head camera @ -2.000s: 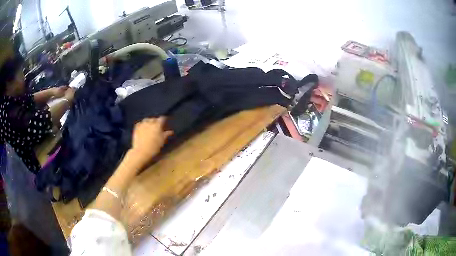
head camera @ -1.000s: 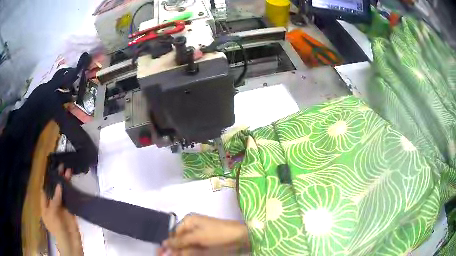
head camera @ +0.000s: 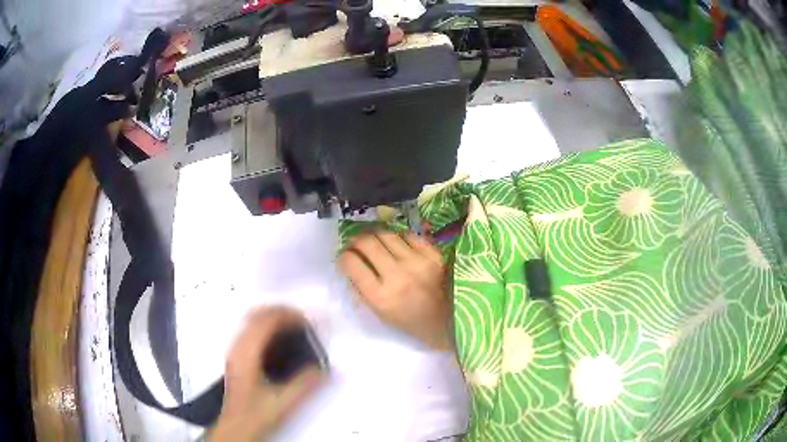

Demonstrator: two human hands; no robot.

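Observation:
The green flower-print bag (head camera: 639, 285) lies at the right of the machine head (head camera: 371, 129). Its green tab (head camera: 352, 230) reaches left under the head, near the metal clamp (head camera: 414, 217). My right hand (head camera: 401, 280) lies over the tab just below the clamp; it hides most of the tab, and I cannot tell whether the fingers grip it. My left hand (head camera: 267, 371), blurred, is closed on the dark end of the black strap (head camera: 138, 345) above the white paper. The strap loops from this hand up to the left.
Black cloth (head camera: 52, 190) lies over the wooden board (head camera: 65, 319) at far left. A small side box with a red button (head camera: 273, 200) sits left of the head. Orange-handled scissors (head camera: 574, 39) lie behind the bed. More green fabric (head camera: 742, 112) hangs at upper right.
My right hand has let go of the black strap end and moved up onto the green tab. My left hand has moved right with the strap, which now hangs in a loop. The view is closer.

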